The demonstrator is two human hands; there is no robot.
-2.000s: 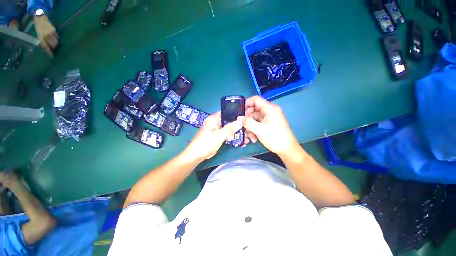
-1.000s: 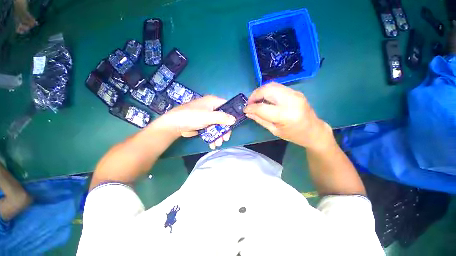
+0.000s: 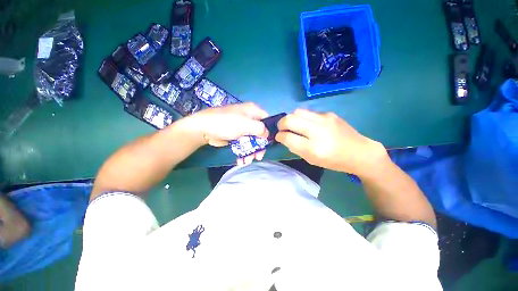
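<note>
A part-built phone (image 3: 249, 145) is held tilted in front of my chest, its blue-white circuit board showing at the lower left end and its black end up to the right. My left hand (image 3: 233, 125) grips it around the middle, fingers over and under it. My right hand (image 3: 312, 135) has its fingertips closed at the black upper end; whether a small part is between them is hidden. The blue parts bin (image 3: 373, 51) stands beyond my right hand, with small black parts (image 3: 332, 57) heaped in it.
A loose cluster of waiting phones (image 3: 152, 116) lies left of my hands. Bagged parts (image 3: 58, 62) lie far left. Several neighbour's phones (image 3: 460, 79) lie at the right, near a blue smock (image 3: 494, 153). Another person's arm (image 3: 11, 221) shows at the lower left edge.
The phone has turned from upright to tilted. My right hand's fingertips have moved from its face to its upper end, and more recently closer over that end. The view has shifted.
</note>
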